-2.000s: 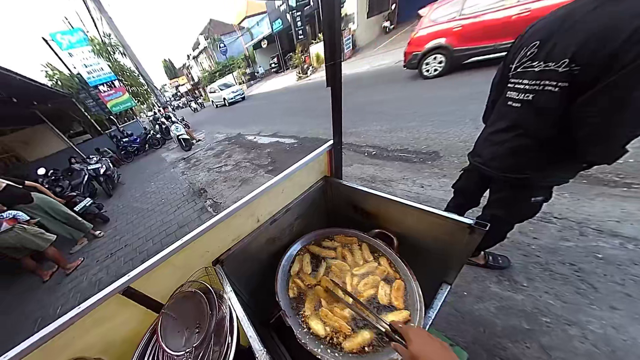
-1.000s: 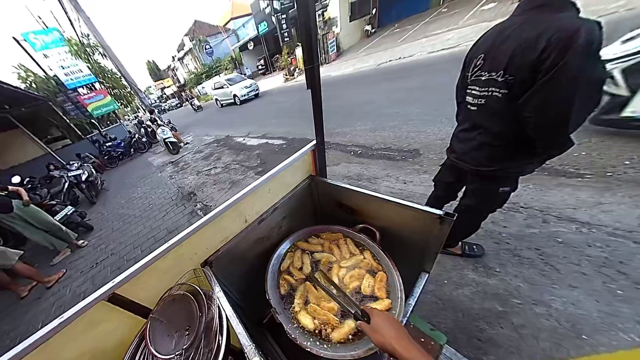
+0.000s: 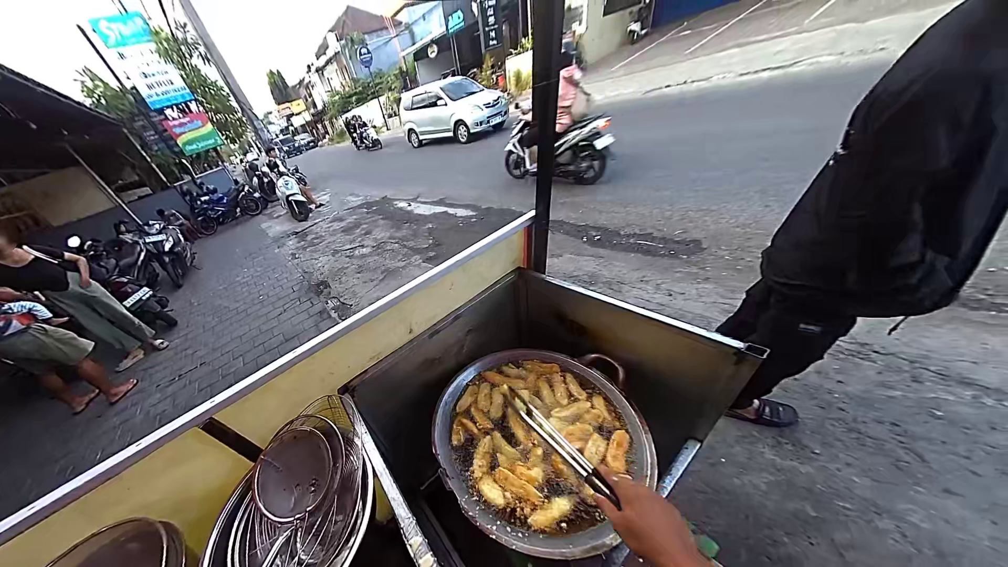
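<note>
My right hand (image 3: pixel 650 516) reaches in from the lower right, closed around the dark handle end of metal tongs (image 3: pixel 559 445). The tips of the tongs are among golden battered fritters (image 3: pixel 520 487), which lie in bubbling oil. A wide metal frying pan (image 3: pixel 446 429) with a loop handle holds the oil and the fritters. Whether the tongs grip a piece cannot be told. My left hand is out of view.
Metal panels (image 3: pixel 654 323) of the cart enclose the pan. Wire strainers (image 3: pixel 295 472) are piled at lower left. A dark post (image 3: pixel 543 142) rises at the cart's corner. A person in black (image 3: pixel 882 197) stands close at right; a motorbike (image 3: pixel 563 146) is on the road.
The tongs have shifted among the fritters, with my right hand still on them. A motorbike with a rider in pink has come into view behind the post.
</note>
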